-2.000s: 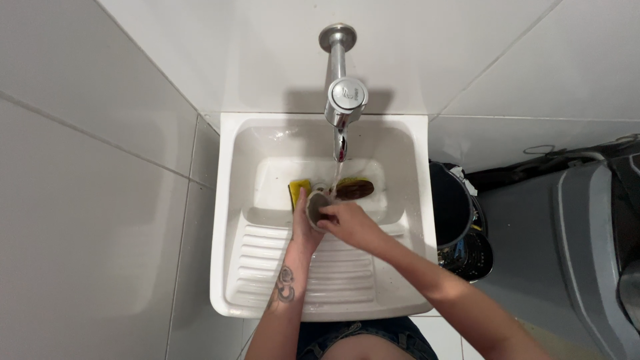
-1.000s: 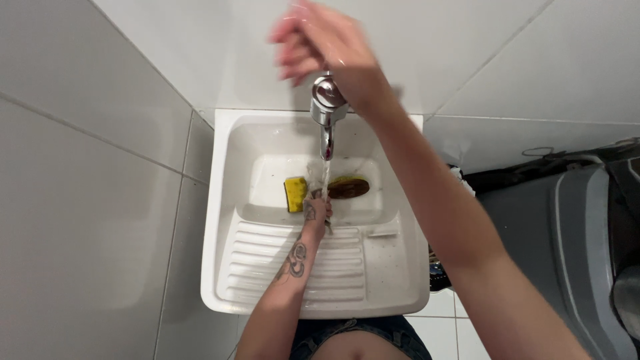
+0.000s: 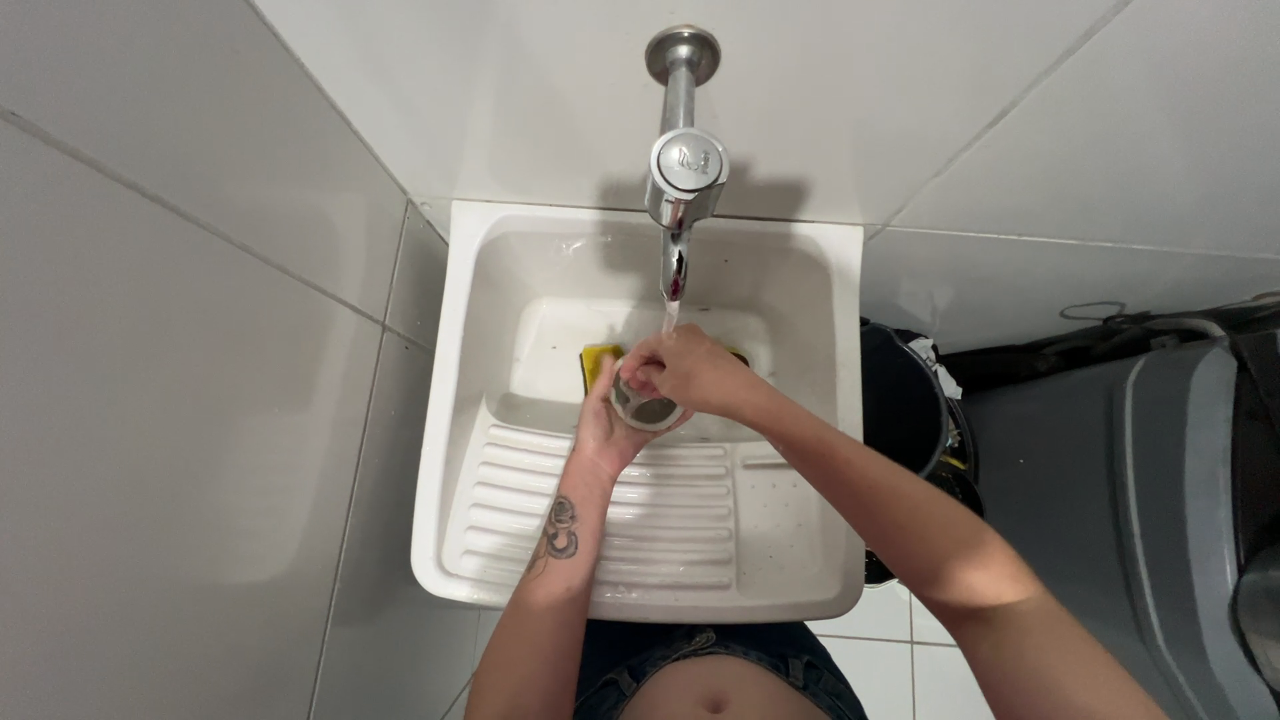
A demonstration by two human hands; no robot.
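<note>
Over the basin of a white laundry sink (image 3: 800, 590), my left hand (image 3: 607, 430) holds a small round cup-like container (image 3: 655, 412) with a pale rim. My right hand (image 3: 690, 370) is at the container's upper rim with its fingers bent at the opening; whether they grip anything is hidden. Water (image 3: 670, 315) runs from the chrome tap (image 3: 677, 270) just beyond my right hand. A yellow sponge (image 3: 600, 362) lies in the basin, partly behind my left fingers. The brush-like oval thing to the right is almost wholly covered by my right hand.
The sink's ribbed washboard (image 3: 660, 560) slopes toward me below my hands. A black bucket (image 3: 905, 400) stands at the sink's right side, beside a large grey appliance or bin (image 3: 1060, 480). Tiled walls rise at the left and behind the tap.
My right hand has come down from above the tap to the container. My left hand, low in the basin one second ago, now holds the container up with its opening in view.
</note>
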